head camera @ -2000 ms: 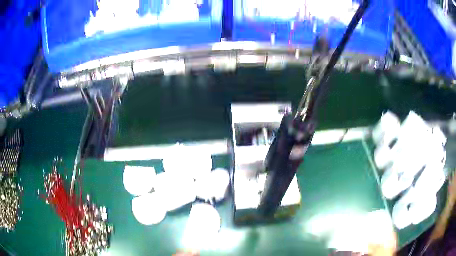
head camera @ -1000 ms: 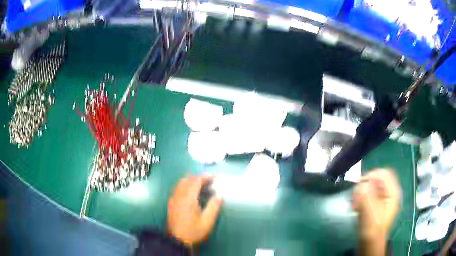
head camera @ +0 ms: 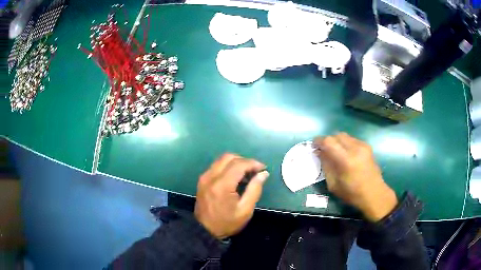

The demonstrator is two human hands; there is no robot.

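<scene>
A white round housing (head camera: 301,167) lies on the green bench near its front edge. My right hand (head camera: 350,171) is over its right side, with thumb and fingertips at its upper right rim; whether the fingers pinch it or a small part cannot be told. My left hand (head camera: 228,194) is left of the housing, apart from it, with fingers curled and a small dark thing between thumb and forefinger, too unclear to name. A small white block (head camera: 316,200) lies just below the housing.
Red-wired metal parts (head camera: 140,87) are heaped at left, with a pale parts pile (head camera: 30,79) beyond. White housings (head camera: 240,64) are grouped mid-bench. The black screwdriver (head camera: 430,60) leans over the screw feeder (head camera: 369,87) at upper right. White parts (head camera: 476,147) show at the far right edge.
The view has tilted down towards the bench front. One housing now lies near the front edge, apart from the group, and my right hand has moved in over it.
</scene>
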